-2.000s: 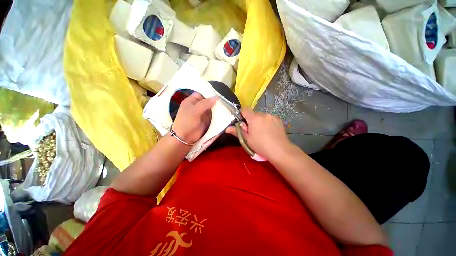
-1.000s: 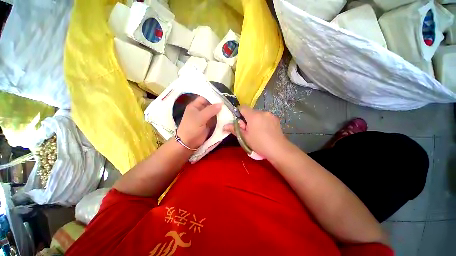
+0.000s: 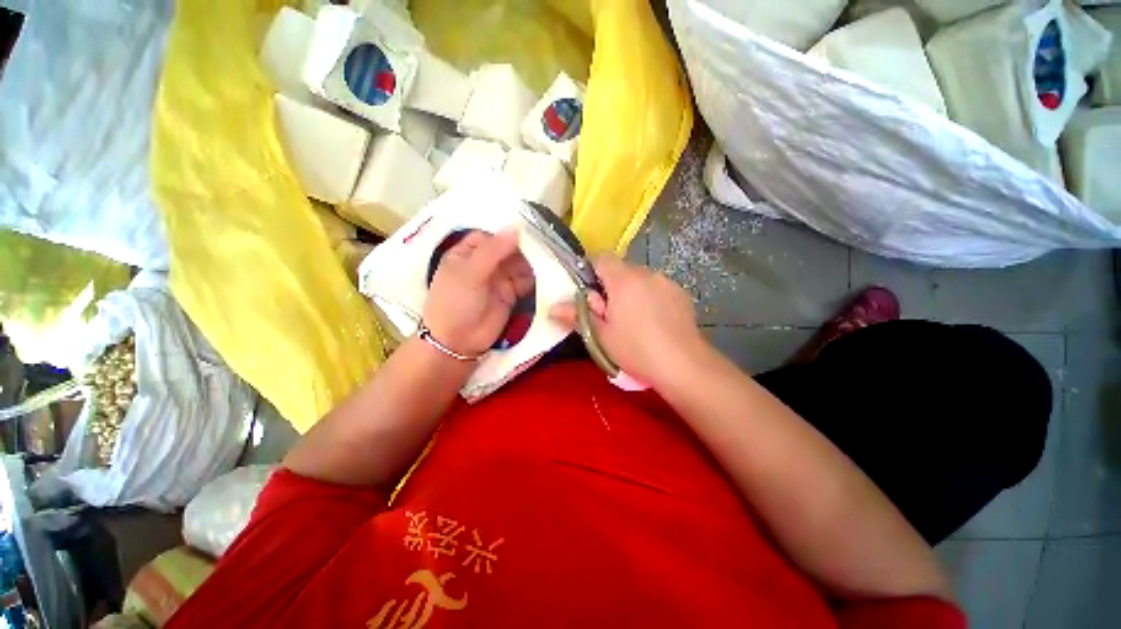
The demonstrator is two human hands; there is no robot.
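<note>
A white square piece (image 3: 400,270) with a round dark blue and red emblem (image 3: 518,322) lies at my lap, tilted. My left hand (image 3: 477,295) lies over the emblem, its fingers curled and partly apart on the white face; whether it grips the piece is unclear. My right hand (image 3: 637,317) holds the scissors (image 3: 559,242) by the handles. The blades point up and left along the piece's right part. Whether the blades touch the material cannot be told. The fingertips of my right hand are at the piece's right edge.
A yellow sack (image 3: 221,209) with white blocks (image 3: 322,145) stands in front. A white sack (image 3: 885,172) with more blocks is at upper right. Pale clippings (image 3: 707,240) lie on the grey floor (image 3: 787,280) between them. A small white sack (image 3: 172,393) with beige lumps (image 3: 113,391) is at the left.
The scissors' blades now show more fully over the white face. My left hand has shifted slightly on the piece, and more red of the emblem shows below it.
</note>
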